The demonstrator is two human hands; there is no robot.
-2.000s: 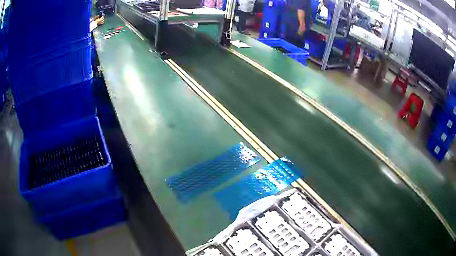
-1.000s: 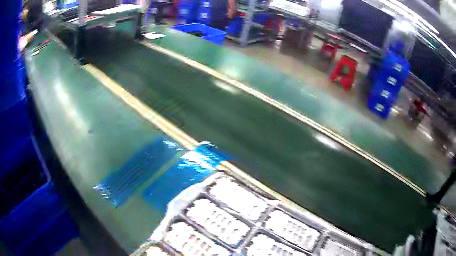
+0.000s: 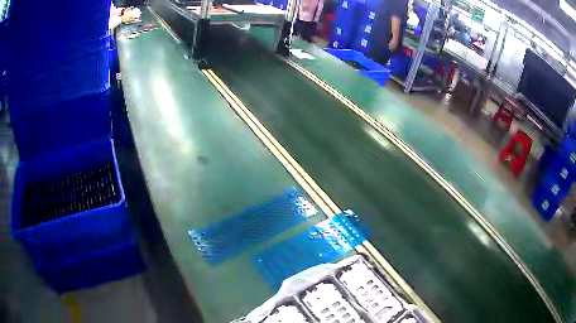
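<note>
A blister tray is at the bottom of the view, cut off by the edge. Its pockets hold silver-grey phone middle frames. Two sheets of blue film lie on the green bench behind it: one further left, the other partly against the tray and reaching the pale rail. Neither of my hands shows in the picture.
Blue crates stand left of the bench, the open one holding black items. A dark green conveyor belt runs along the bench's right. Red stools and a person are beyond it.
The view swung right, then back left and up, so less of the tray shows now than one second ago. The tray and film sheets look unmoved on the bench.
</note>
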